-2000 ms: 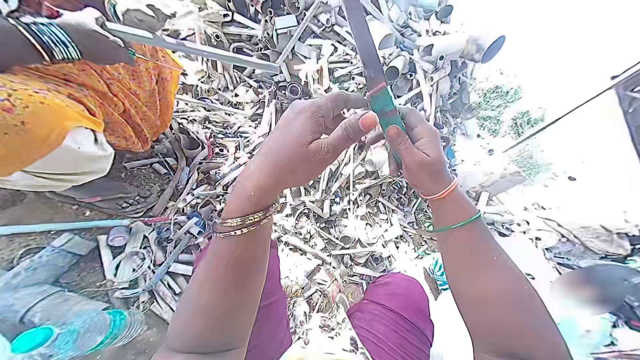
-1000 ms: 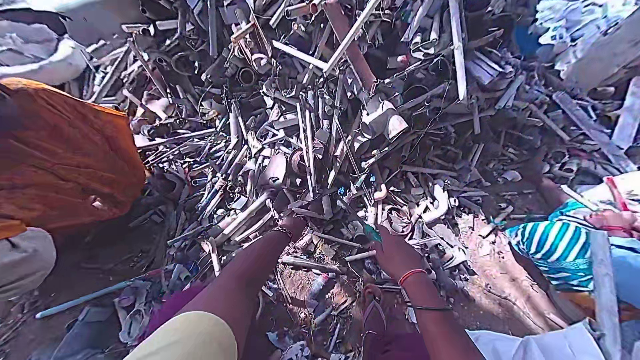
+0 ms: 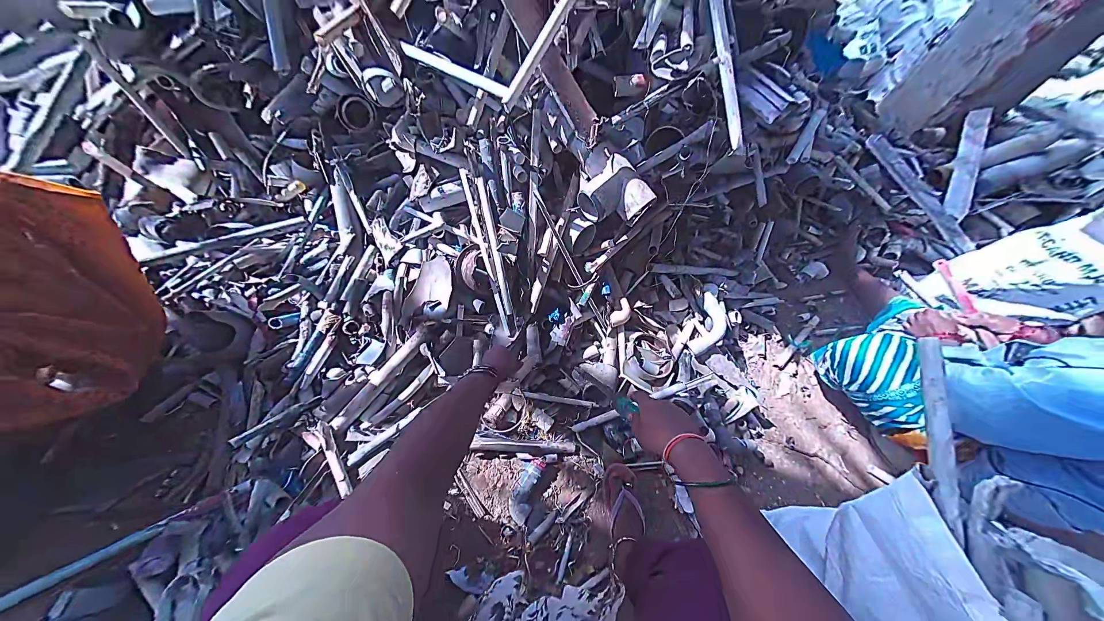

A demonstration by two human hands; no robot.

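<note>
My left hand [image 3: 500, 355] reaches into a heap of scrap plastic pipes and fittings [image 3: 379, 293]. Its fingers are at the lower end of thin pale strips [image 3: 487, 246], but whether they grip one is unclear. Lower and to the right, my right hand [image 3: 660, 424] is closed around the green handle [image 3: 628, 405] of a bladed tool; its blade cannot be made out against the scrap. A curved white pipe fitting [image 3: 712, 323] lies beyond that hand, and a wide pale pipe piece [image 3: 604, 185] sits higher in the heap.
Orange cloth [image 3: 78, 302] of another person is at the left edge. On the right sits a person in a striped teal sleeve [image 3: 871, 366], near a white sack [image 3: 1035, 259] bearing writing. A pale sack [image 3: 888, 552] lies at lower right. My sandaled foot [image 3: 625, 509] is below my right hand.
Two seconds ago my hands were raised together at the green-handled blade; now they are apart and down at the heap, the left one among the scrap. The view has swung strongly.
</note>
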